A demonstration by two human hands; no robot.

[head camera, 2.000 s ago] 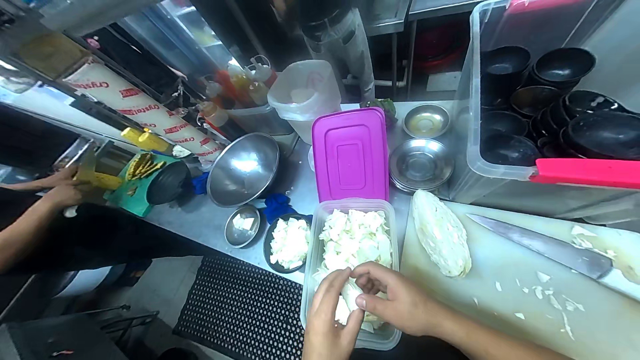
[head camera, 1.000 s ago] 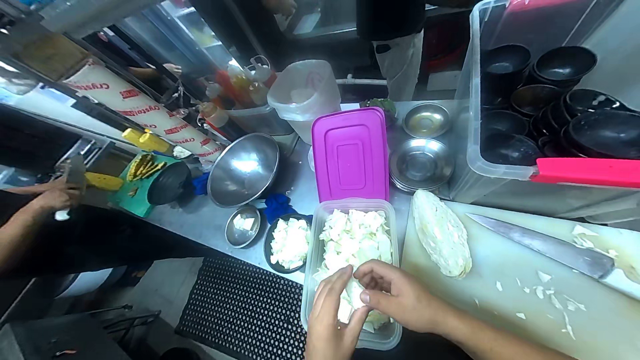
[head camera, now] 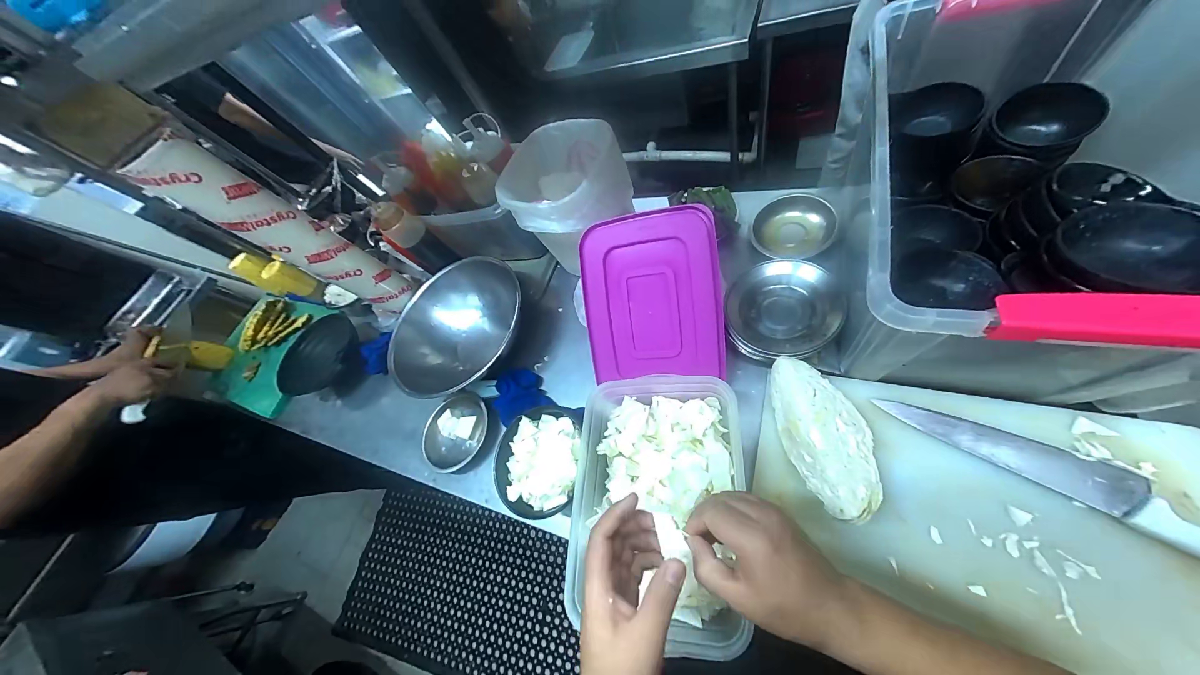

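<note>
Chopped pale cabbage (head camera: 666, 445) fills a clear plastic container (head camera: 575, 562), whose far end touches a purple lid (head camera: 652, 295). Over its near end, my left hand (head camera: 626, 581) is curled with the palm up around white cabbage pieces (head camera: 670, 546). My right hand (head camera: 759, 562) pinches at the same pieces from the right. A larger cabbage piece (head camera: 825, 441) lies on the white cutting board (head camera: 919, 553), beside a large kitchen knife (head camera: 1022, 455). More chopped cabbage (head camera: 544, 461) sits in a dark bowl (head camera: 506, 487) left of the container.
Steel bowls (head camera: 457, 328) stand left, and stacked steel dishes (head camera: 786, 309) stand behind the board. A clear bin (head camera: 881, 187) of black bowls is at the back right. At far left, a co-worker's hands (head camera: 136, 370) hold a blade and something yellow near a green board (head camera: 267, 384).
My hands have drawn slightly apart, and the white pieces between them show more. The person standing at the back one second ago is out of view.
</note>
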